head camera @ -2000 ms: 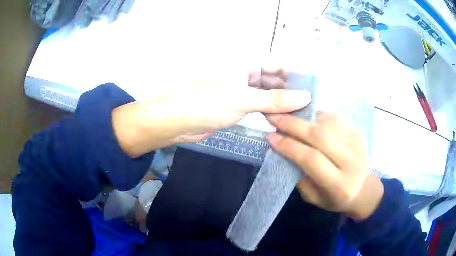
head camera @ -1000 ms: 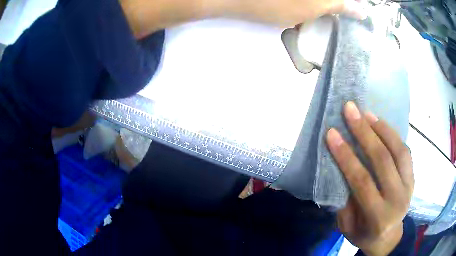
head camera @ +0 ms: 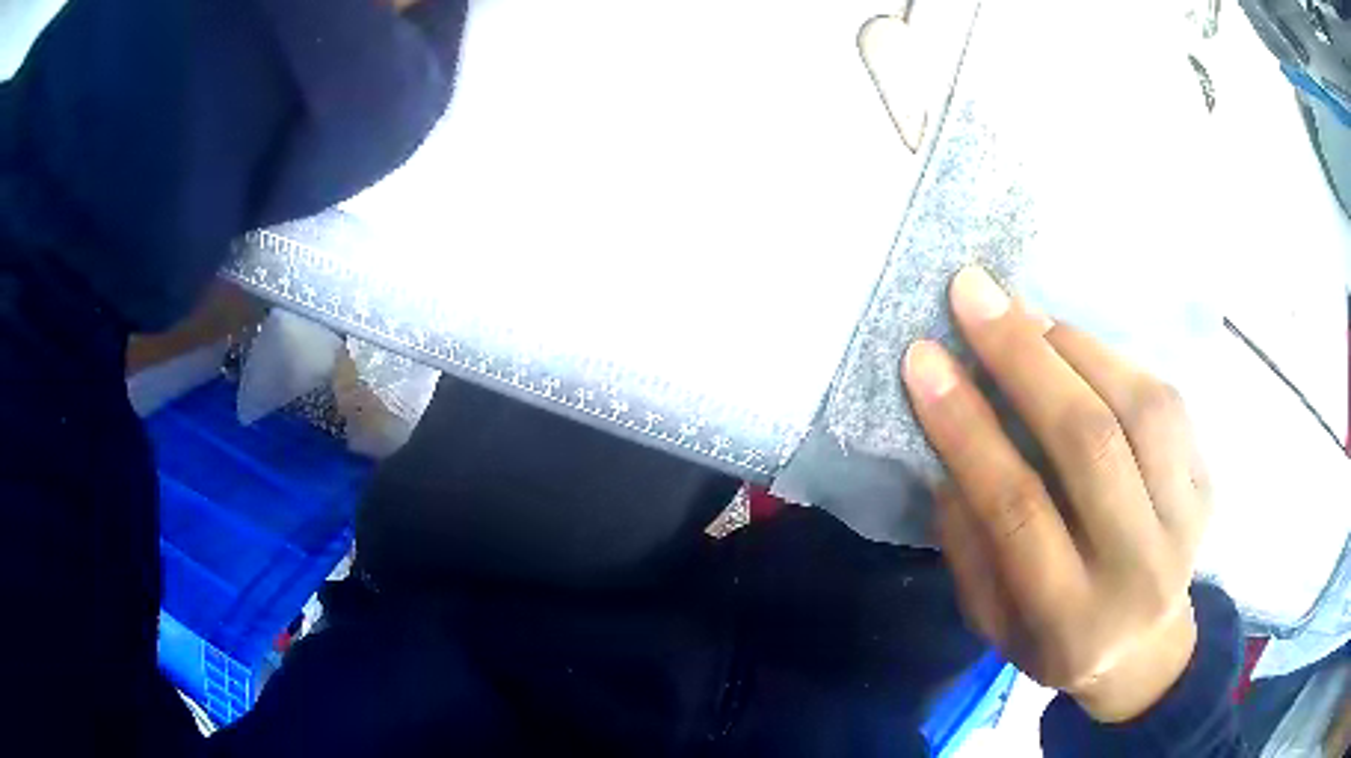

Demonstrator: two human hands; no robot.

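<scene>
A speckled grey cloth strip (head camera: 948,222) lies on a smooth grey cloth piece (head camera: 867,496) at right of centre, running from the table's front edge up toward the top. Its upper part is washed out by glare. My right hand (head camera: 1059,474) lies over the strip's lower part, fingertips on it, fingers slightly apart; the thumb is hidden. My left hand is out of the picture beyond the top edge; only the left sleeve and a sliver of skin show at the upper left.
A rounded cut-out (head camera: 894,82) is left of the cloth. A ruler tape (head camera: 504,363) runs along the table's front edge. Dark machine parts (head camera: 1304,37) are at the upper right. A blue bin (head camera: 252,518) is below the edge at left.
From one second ago, both cloths appear shifted slightly up and left, with more glare. My left hand has passed out of view at the top. My right hand stays on the strip.
</scene>
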